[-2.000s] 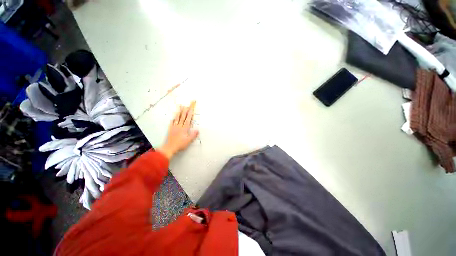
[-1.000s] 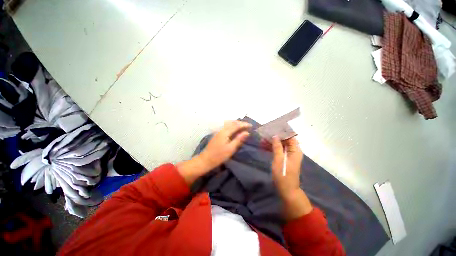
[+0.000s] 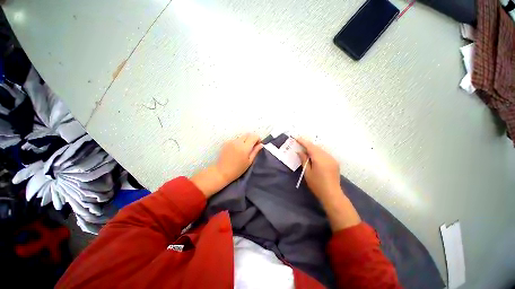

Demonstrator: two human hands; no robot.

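A dark grey garment piece (image 3: 271,195) lies over the near table edge, its top corner between my hands. A small pale notched pattern card (image 3: 289,153) with faint marks lies on that corner. My left hand (image 3: 236,160) grips the cloth's left edge, at the card's left end; its fingertips are partly hidden. My right hand (image 3: 322,172) holds the card's right side, with a thin pale pen (image 3: 302,174) also in its fingers, pointing down towards me.
A black phone (image 3: 366,28) lies on the pale table (image 3: 237,73) at the far right. Rust-red checked cloth (image 3: 494,62) is at the right edge. A white card strip (image 3: 453,255) lies at the near right. Grey-and-white pieces (image 3: 76,175) fan out beside the table at left.
My left hand, flat on the table in the oldest frame, has come to the cloth corner. My right hand has entered view with card and pen, and the card has been turned and laid on the corner.
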